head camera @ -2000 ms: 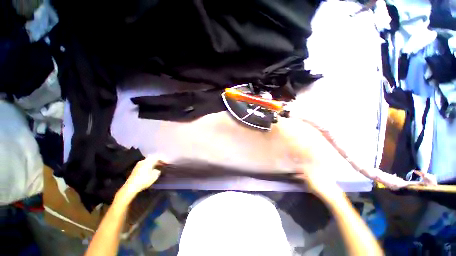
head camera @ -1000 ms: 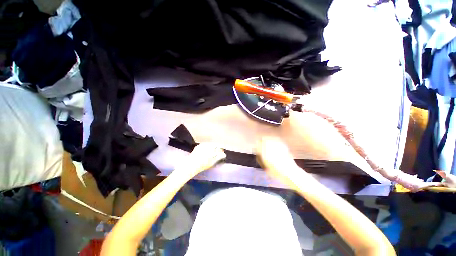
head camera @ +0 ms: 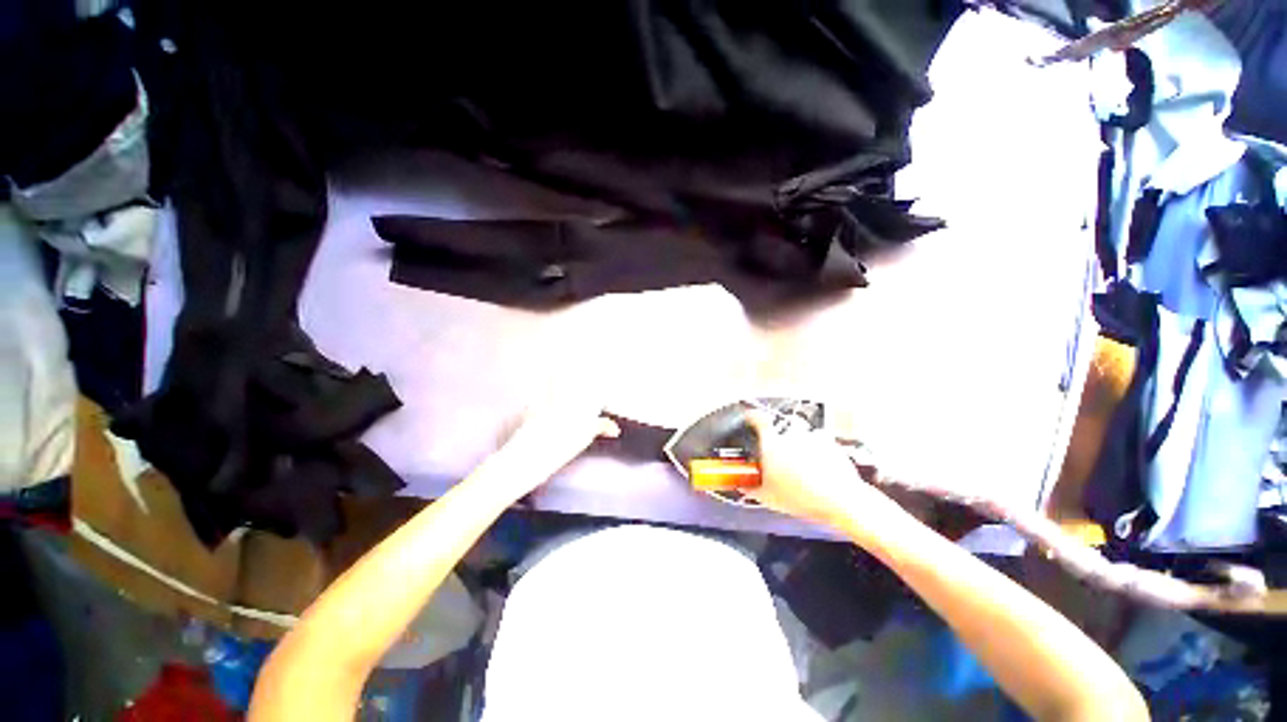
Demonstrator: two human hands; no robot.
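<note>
A narrow black fabric strip (head camera: 644,442) lies along the near edge of the white table cover (head camera: 424,381). My left hand (head camera: 562,430) is at the strip's left part, fingertips on it; whether it pinches or presses the strip is unclear. My right hand (head camera: 793,463) grips the orange-red handle of the steam iron (head camera: 717,432), whose dark body with pale outline lies over the strip, tip pointing left. The strip under and right of the iron is mostly hidden. The pinkish hose (head camera: 1044,529) runs from the iron to the right.
A large black fabric heap (head camera: 565,99) covers the far side, with flat black pieces (head camera: 480,257) at its near edge. Black strips (head camera: 268,423) hang over the left corner. An orange-brown block (head camera: 1108,381) and light blue pieces (head camera: 1214,353) are at the right.
The iron has moved from beside the black heap to the near edge, turned tip-left, and my right hand has taken hold of it. My left hand stays near the strip's left part.
</note>
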